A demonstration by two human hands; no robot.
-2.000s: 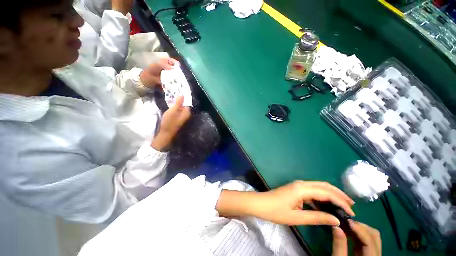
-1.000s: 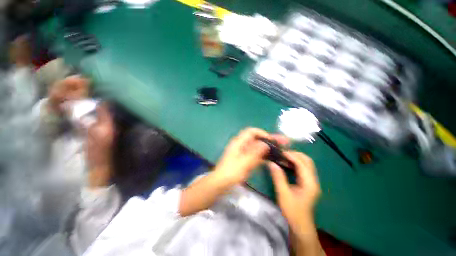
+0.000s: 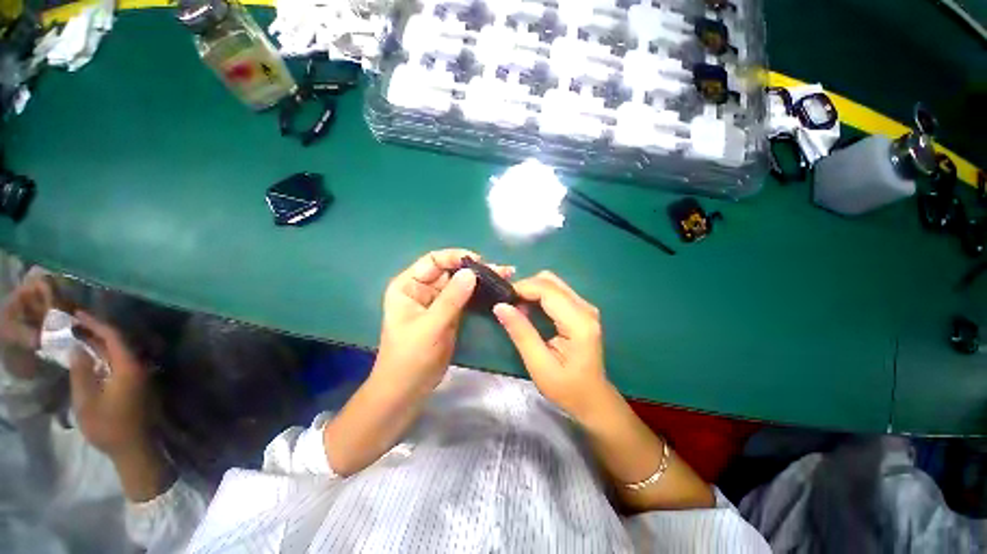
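A small black watch case [image 3: 489, 284] is held between both bare hands over the green bench, tilted. My left hand [image 3: 424, 308] grips its left end with thumb and fingers. My right hand [image 3: 555, 330] pinches its right end with thumb and forefinger. The fingers hide parts of the case, and I cannot tell whether a screen sits in it. A glossy black watch head [image 3: 297, 199] lies to the left on the bench. Dark tweezers [image 3: 622, 222] and a loose module with an orange-gold centre [image 3: 691, 220] lie beyond my right hand.
A clear blister tray [image 3: 563, 157] stands behind the bright light spot [image 3: 527, 200]. A glass bottle [image 3: 247, 60], empty black frames [image 3: 307, 116] and crumpled wipes [image 3: 325, 29] are at back left. A dispenser bottle [image 3: 864, 175] is at right. Another person's hands [image 3: 106, 379] hold something white at lower left.
The view has swung from the neighbour at left round to my own place. Both hands still hold the black piece, now near the middle of the view.
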